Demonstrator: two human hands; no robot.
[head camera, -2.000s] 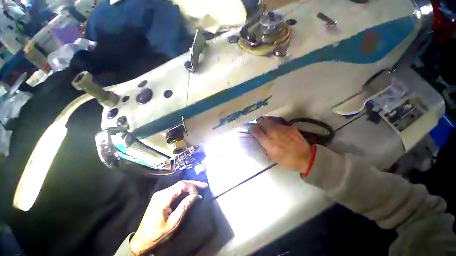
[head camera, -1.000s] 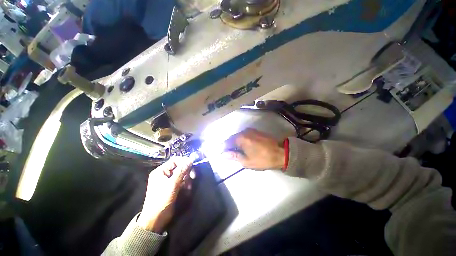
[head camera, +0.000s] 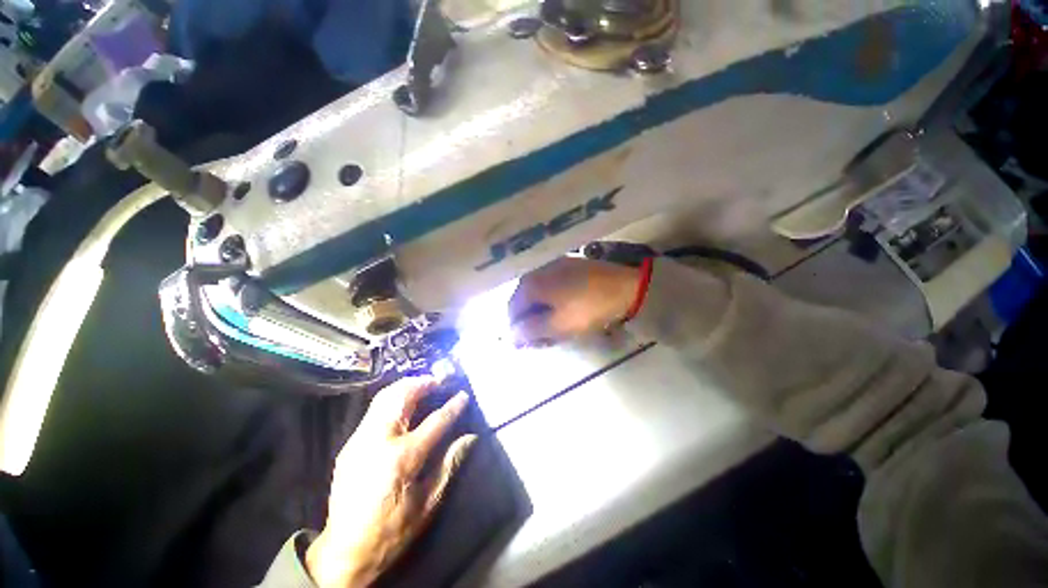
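Black fabric (head camera: 488, 482) lies left of the needle, over the table edge. My left hand (head camera: 397, 471) rests on it with fingers apart, fingertips beside the presser foot (head camera: 428, 342). My right hand (head camera: 575, 301) is just right of the needle area, over the bright machine bed (head camera: 598, 414). Its fingers are curled and glare washes out the fingertips, so I cannot tell if they hold something. Black-handled scissors (head camera: 618, 249) lie under the machine arm, partly hidden behind my right hand and wrist.
The white sewing machine head (head camera: 460, 195) with its blue stripe spans the view above my hands. A pale lamp (head camera: 52, 356) stands at the left. An accessory tray (head camera: 960, 276) is at the right, beside a blue bin (head camera: 1016, 285).
My right hand has moved back towards the machine arm, and my forearm now covers much of the scissors' handles. My left fingers have spread from a pinch and lie lower on the fabric.
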